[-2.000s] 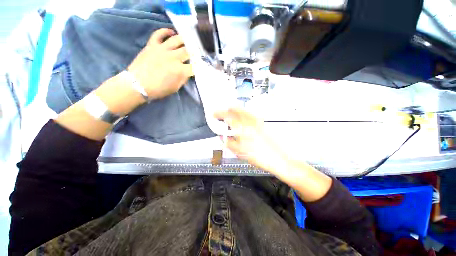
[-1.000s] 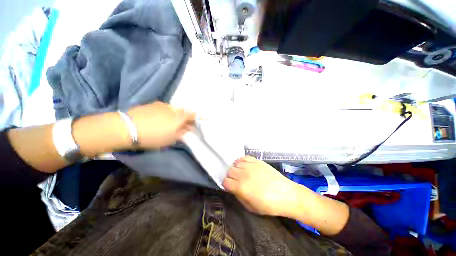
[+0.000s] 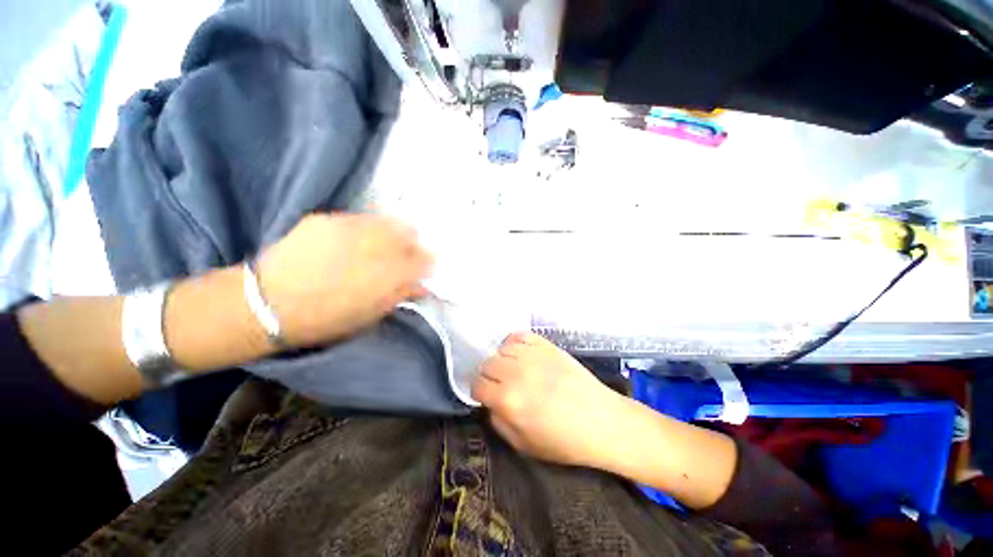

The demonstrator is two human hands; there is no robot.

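Note:
The grey garment (image 3: 283, 131) lies bunched on the white table at left, and its lower part hangs over the front edge towards my lap. A narrow white strip (image 3: 444, 337) runs curved along the garment's edge between my hands. My left hand (image 3: 354, 267), slightly blurred, grips the garment edge and strip at the strip's upper end. My right hand (image 3: 534, 392) pinches the strip and edge at the lower end; its fingertips partly hide the cloth. The sewing machine's foot area (image 3: 503, 93) is above my hands, apart from the held cloth.
A grey-blue block (image 3: 504, 136) sits below the needle area. A dark machine part (image 3: 751, 60) hangs at upper right. A pink pen-like item (image 3: 686, 133) and a yellow tool (image 3: 871, 229) with a black cord lie at right. A blue bin (image 3: 893, 457) with dark red cloth stands below.
Both hands have come down from beside the machine to the table's front edge, bringing the garment edge along. Since one second ago the strip has gone from nearly straight to curved.

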